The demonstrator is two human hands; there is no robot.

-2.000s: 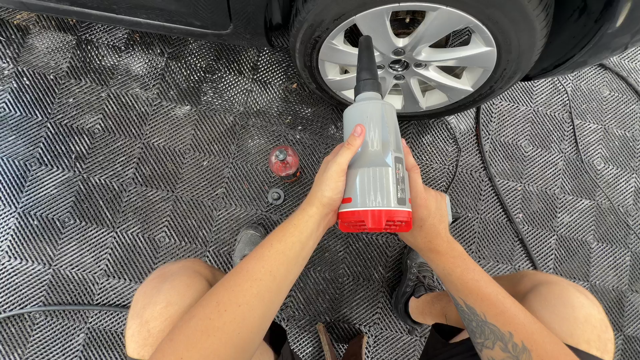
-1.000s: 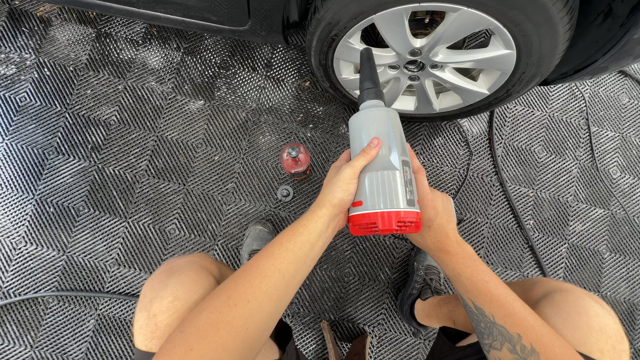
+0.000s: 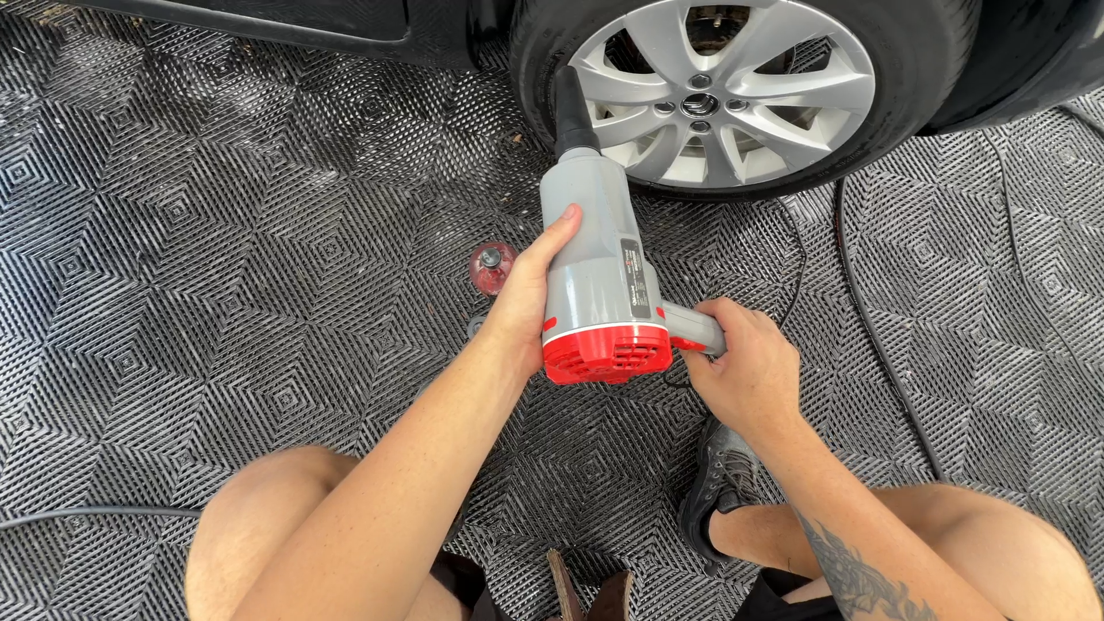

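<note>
A grey and red handheld electric blower (image 3: 595, 250) is held in both hands, its black nozzle (image 3: 573, 108) pointing up at the left edge of an alloy wheel (image 3: 647, 82). My left hand (image 3: 530, 293) supports the left side of the blower's body, thumb on top. The fingers of my right hand (image 3: 750, 358) wrap around the grey side handle (image 3: 694, 328). The nozzle overlaps the black tyre (image 3: 927, 78) in the view; whether it touches cannot be told.
A clear container with red contents (image 3: 492, 267) stands on the black patterned floor tiles (image 3: 302, 259), left of the blower. Behind my left wrist a small round object (image 3: 475, 325) is partly hidden. A black cable (image 3: 871, 319) runs at right. The black car's sill (image 3: 285, 26) is above.
The blower has tilted, its nozzle swinging left from over the spokes to the wheel's left edge. My right hand and the side handle have come out to the right of the blower's body.
</note>
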